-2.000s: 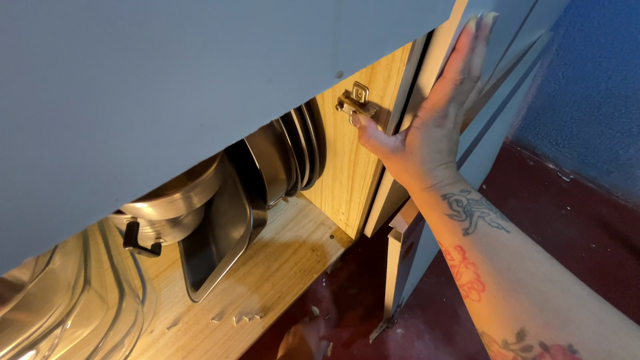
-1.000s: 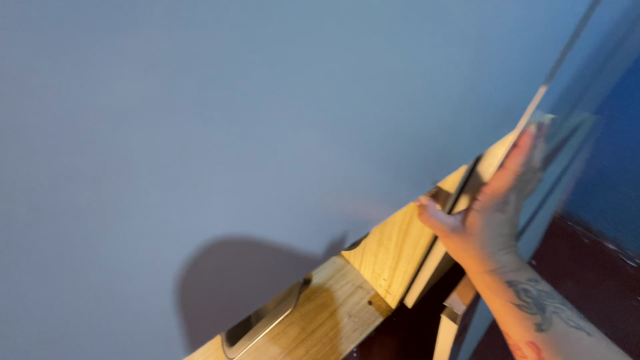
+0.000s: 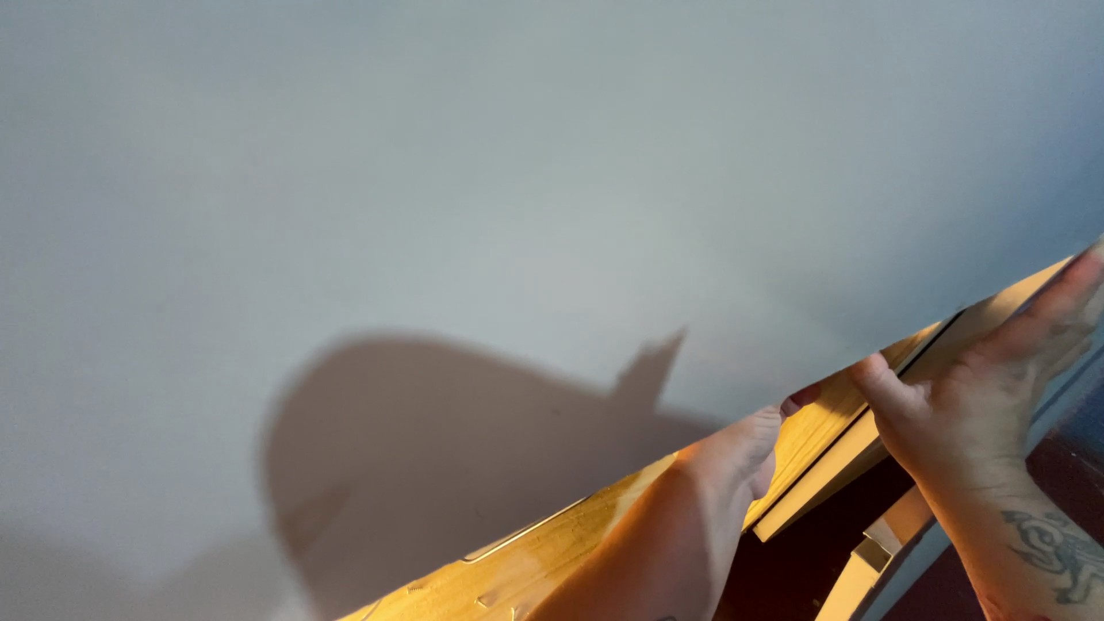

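Note:
A large pale grey cabinet door panel (image 3: 517, 216) fills most of the head view. Under its lower edge, my left hand (image 3: 742, 448) reaches to the inner wooden side of the cabinet, its fingertips hidden behind the panel. My right hand (image 3: 992, 388) is spread against the cabinet's outer side edge (image 3: 1000, 319), thumb pointing in toward the opening. The fingers of my left hand are partly hidden, so its hold is unclear. The wooden cabinet floor (image 3: 517, 561) shows as a narrow strip, with the rim of a metal pan (image 3: 526, 530) just visible.
Below my right hand stands another pale panel edge (image 3: 849, 578) with a metal bracket at its corner. Dark red floor (image 3: 785, 561) shows beneath the cabinet, and a blue wall (image 3: 1082, 423) is at the far right. A shadow falls across the panel.
The grey panel now hides the pots, pans and hinge seen two seconds ago. My left hand has come into view at the panel's lower edge. My right hand stays at the cabinet side.

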